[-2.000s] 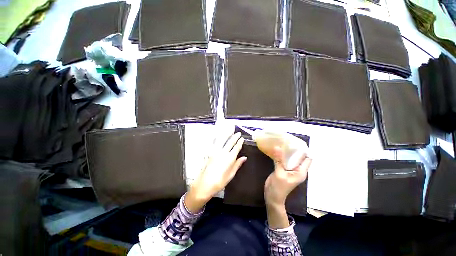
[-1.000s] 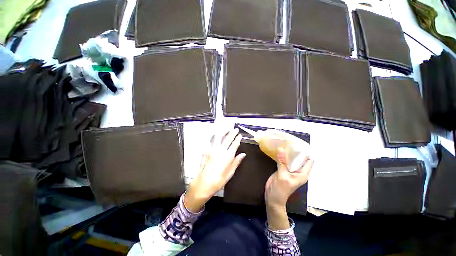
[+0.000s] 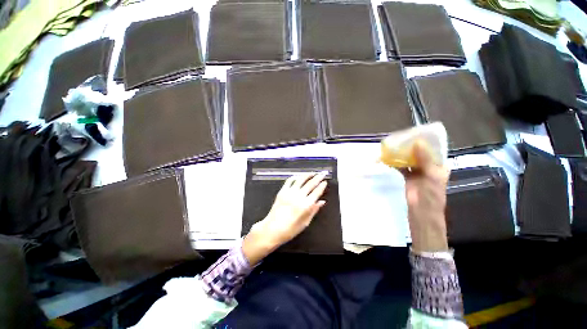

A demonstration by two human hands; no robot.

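Observation:
A dark brown zippered panel (image 3: 264,205) lies flat in front of me, its pale zip strip (image 3: 273,173) near the top edge. My left hand (image 3: 289,212) rests on the panel's right half, fingers spread over the zip's right end. My right hand (image 3: 426,186) is raised to the right of the panel, closed around a translucent glue bottle (image 3: 415,142) with amber contents. The bottle's nozzle cannot be made out. A stack of zippered panels (image 3: 479,209) lies at the right, partly behind my right forearm.
Rows of plain brown panel stacks (image 3: 273,106) lie beyond on the white table (image 3: 373,199). Loose dark parts (image 3: 38,180) and a crumpled plastic bag (image 3: 87,106) are at left. A tall dark pile (image 3: 528,74) stands at far right. Yellow-green sheets (image 3: 38,26) lie at the far left.
My right hand has lifted the bottle away from the panel, up and to the right. My left hand now lies over the zip area. The view has turned to the right.

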